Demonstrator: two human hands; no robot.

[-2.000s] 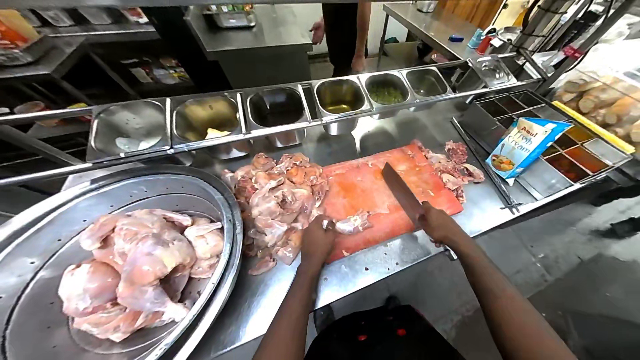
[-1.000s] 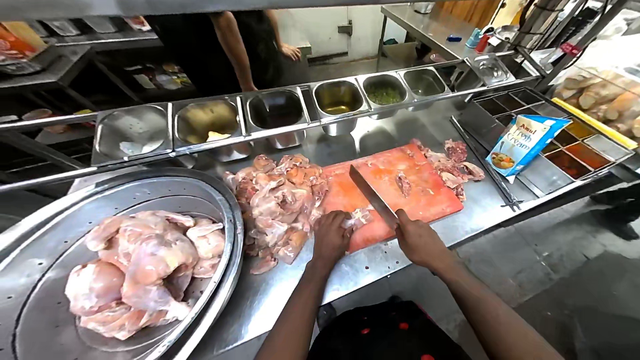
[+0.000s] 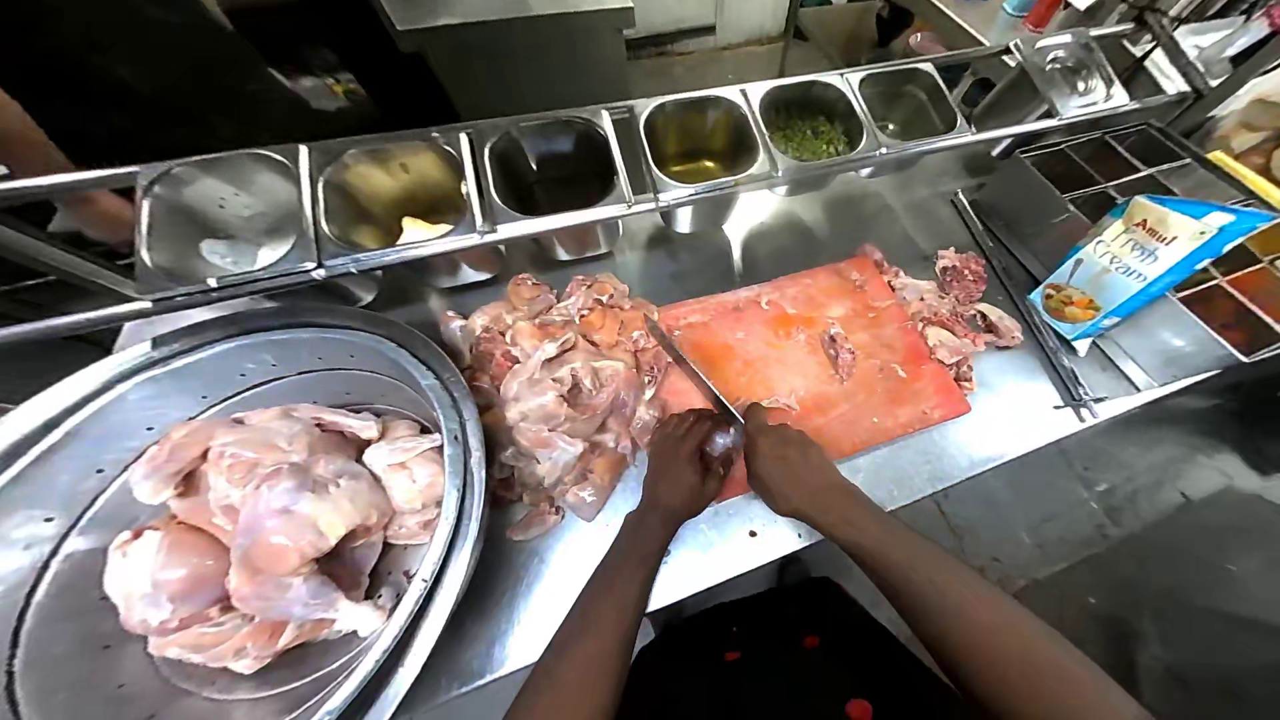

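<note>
My right hand [image 3: 790,462] is closed round the handle of a long kitchen knife [image 3: 693,372], whose blade points up and left over the left edge of a red cutting board [image 3: 800,330]. Beside it, my left hand [image 3: 690,462] holds a small piece of raw chicken [image 3: 722,440] at the board's lower left corner, mostly hidden by the fingers. A heap of cut chicken pieces [image 3: 570,390] lies left of the board. One small scrap [image 3: 838,352] rests on the board, and bony trimmings [image 3: 950,310] lie at its right edge.
A large perforated metal tray [image 3: 400,365] with whole raw chicken pieces [image 3: 290,510] stands at left. Steel pans [image 3: 700,140] line the back rail. At right are metal skewers or tongs [image 3: 1030,310], a Fresh Cream packet [image 3: 1140,265] and a spice box [image 3: 1225,315]. Another person's arm [image 3: 60,180] shows at upper left.
Both hands and the knife have moved left and down, closer together, at the board's lower left corner. The other person across the counter has shifted to the left.
</note>
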